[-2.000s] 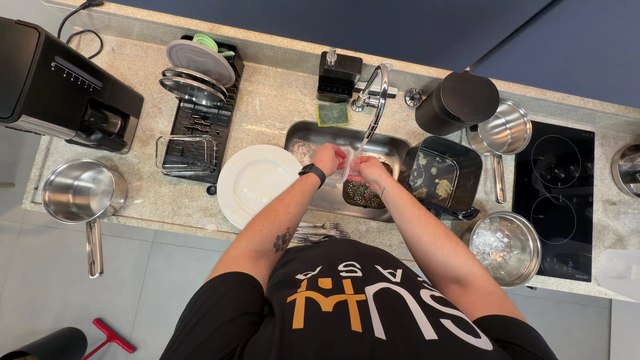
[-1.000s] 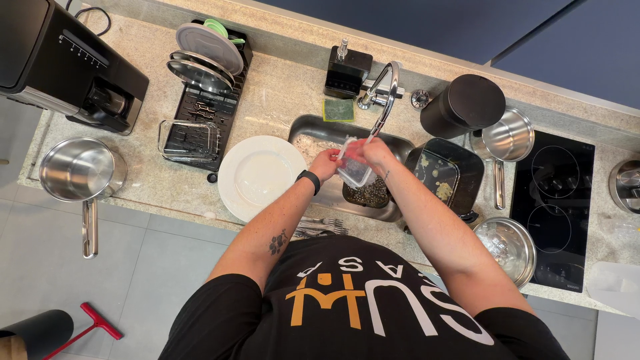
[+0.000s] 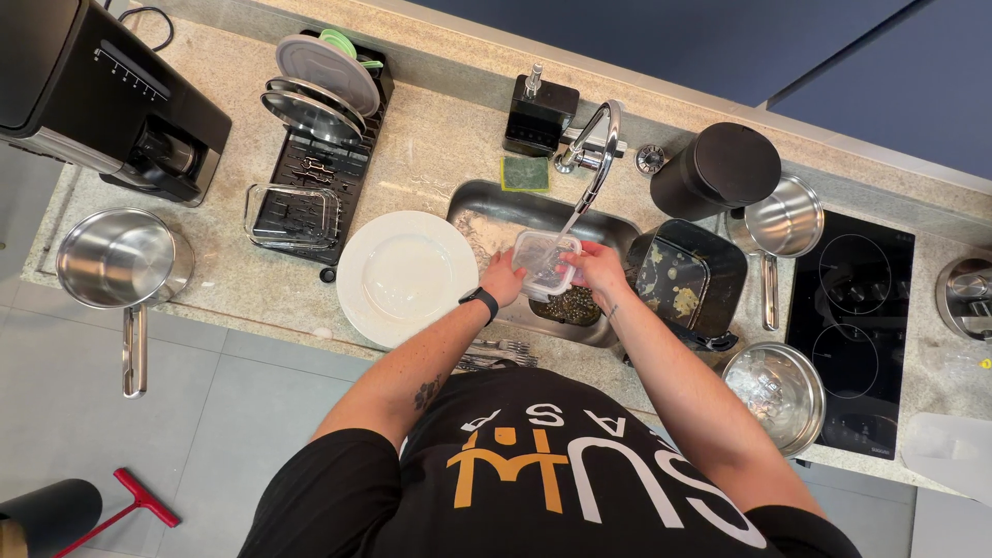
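A small clear plastic container [image 3: 545, 262] is held between my two hands over the stainless steel sink [image 3: 496, 203]. My left hand [image 3: 502, 279], with a dark watch at the wrist, grips its left side. On the right side, my right hand [image 3: 598, 268] has its fingers at the rim. Water runs from the chrome faucet [image 3: 603, 147] into the container. Below it in the basin, a dark perforated piece [image 3: 570, 307] is partly hidden by the container and my right hand. A white plate [image 3: 408, 279] lies left of the sink.
A dirty black pan [image 3: 725, 271] stands right of the sink, near a black canister [image 3: 717, 170] and steel pots. Forks [image 3: 508, 353] lie at the front edge. A sponge [image 3: 525, 173] and soap dispenser [image 3: 540, 116] are behind; a drying rack [image 3: 310, 182] is at left.
The clear container has come up into plainer sight between my hands, with its open side now under the faucet's stream. The view has shifted slightly.
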